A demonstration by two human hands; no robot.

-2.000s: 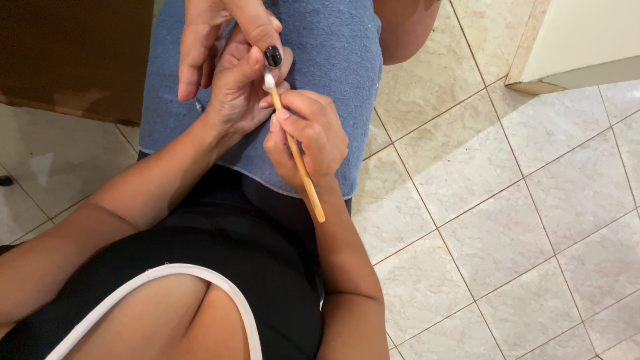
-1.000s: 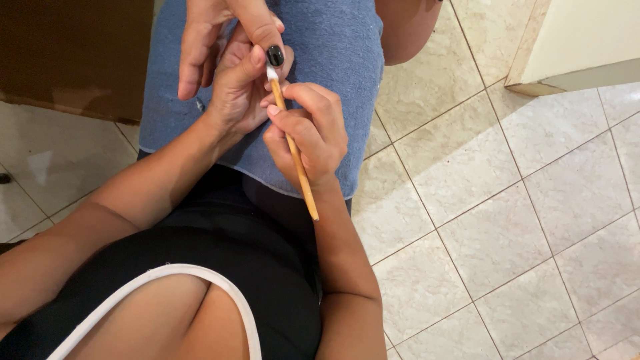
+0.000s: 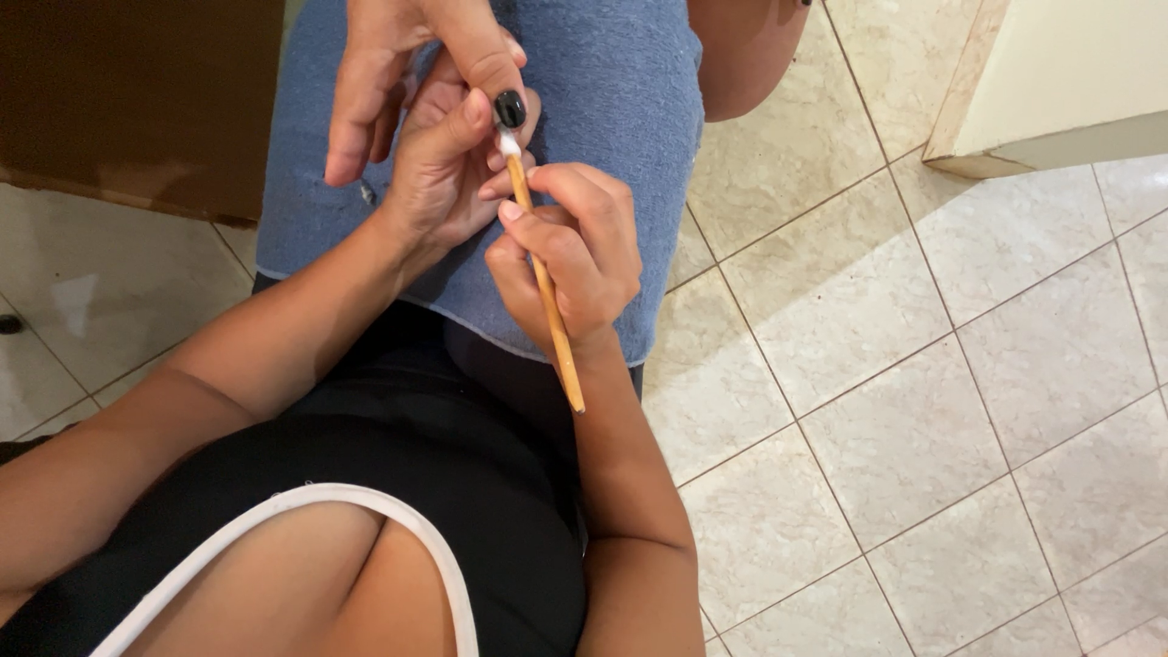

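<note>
My right hand [image 3: 575, 246] grips a wooden manicure stick [image 3: 552, 306] between thumb and fingers. White cotton [image 3: 508, 142] wraps its upper end and touches the edge of a thumbnail with glossy black polish [image 3: 510, 109]. That thumb belongs to another person's hand [image 3: 447, 46], which reaches in from the top. Under it, palm up, my left hand [image 3: 447, 164] supports the thumb, my own thumb lying beside it. Part of my left hand's fingers is hidden behind the other hand and the stick.
A blue towel [image 3: 611, 100] covers my lap beneath the hands, with a small grey bit [image 3: 368, 192] on it. The other person's knee [image 3: 744, 55] is at the top. A brown panel [image 3: 137, 100] stands left, a pale cabinet or wall corner [image 3: 1022, 109] right, over floor tiles [image 3: 867, 365].
The cotton-wrapped end has shifted slightly along the black nail's lower edge, and my right hand has turned a little with the stick. My left hand keeps its place.
</note>
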